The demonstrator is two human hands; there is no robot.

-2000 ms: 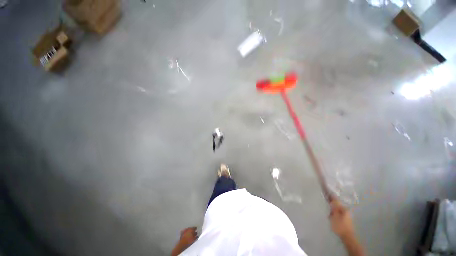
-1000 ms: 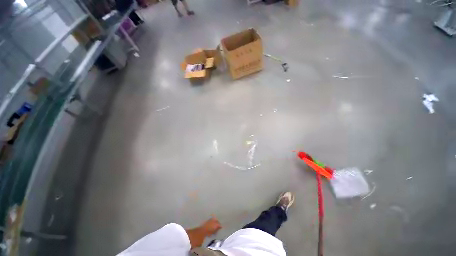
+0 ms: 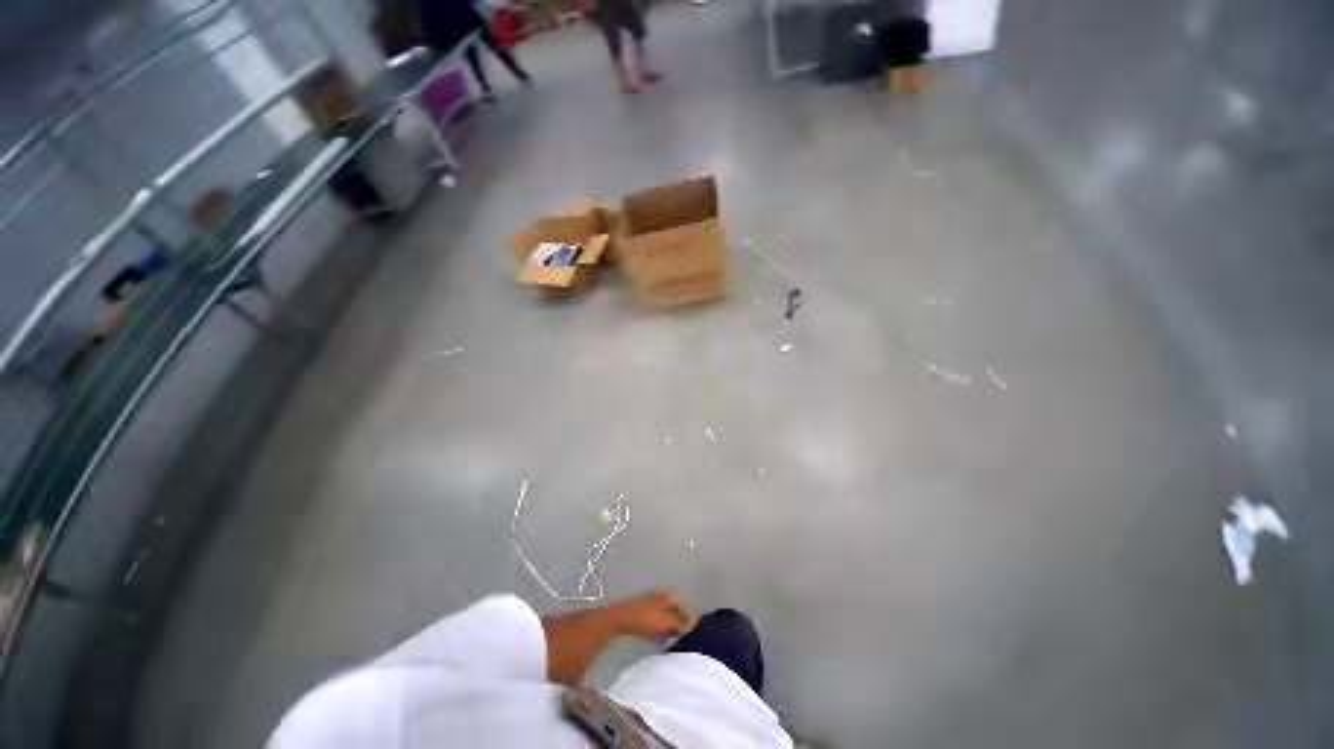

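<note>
My left hand (image 3: 657, 615) hangs low in front of my body at the bottom centre, over my dark trouser leg. It looks loosely curled with nothing seen in it, but it is small and blurred. My right hand is out of the picture, and no broom shows. A thin curled white strip (image 3: 563, 597) lies on the grey floor just ahead of my left hand. A flat tan-grey phone (image 3: 607, 720) shows at my waist.
Two open cardboard boxes (image 3: 676, 271) (image 3: 559, 261) stand ahead. White scraps (image 3: 1246, 537) lie at the right. A long green-topped bench (image 3: 129, 351) runs along the left. Two people's legs (image 3: 626, 47) (image 3: 490, 56) show at the far end, near a purple bin (image 3: 443, 94).
The view has swung up and right. The broom and the white sheet by its head have left the picture. My left hand has moved slightly right and up; my right hand has gone out of view.
</note>
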